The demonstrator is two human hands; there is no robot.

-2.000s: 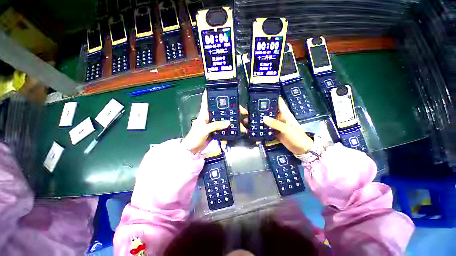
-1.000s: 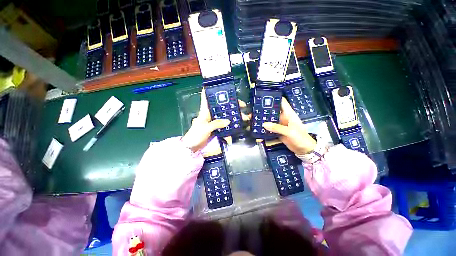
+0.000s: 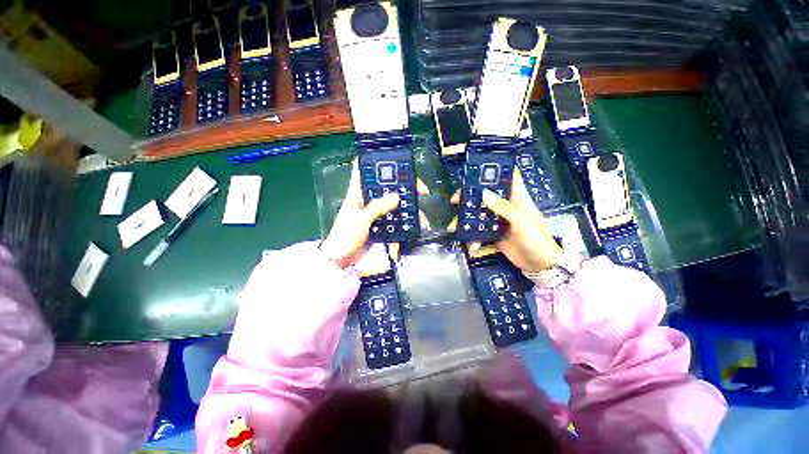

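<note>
My left hand (image 3: 359, 217) holds an open flip phone (image 3: 387, 173) upright by its dark blue keypad half, thumb on the keys. My right hand (image 3: 519, 226) holds a second open flip phone (image 3: 489, 173) the same way, its top tilted right. Both gold-edged screens are lit white with small coloured marks. Below and behind them a clear blister tray (image 3: 435, 341) holds several open phones, among them one at the lower left (image 3: 381, 324) and one at the lower right (image 3: 502, 301). My fingers behind the held phones are mostly hidden.
Several white batteries (image 3: 241, 199), a marker pen (image 3: 180, 228) and a blue pen (image 3: 270, 152) lie on the green mat at left. A filled phone tray (image 3: 257, 105) stands behind the orange-brown ledge (image 3: 213, 136). Stacked trays (image 3: 568, 40) stand at the rear. A pink sleeve (image 3: 22, 310) shows at far left.
Both held screens went from dark with clock text to white. The phones have moved apart, the right one tilting further right. My thumbs have shifted up the keypads.
</note>
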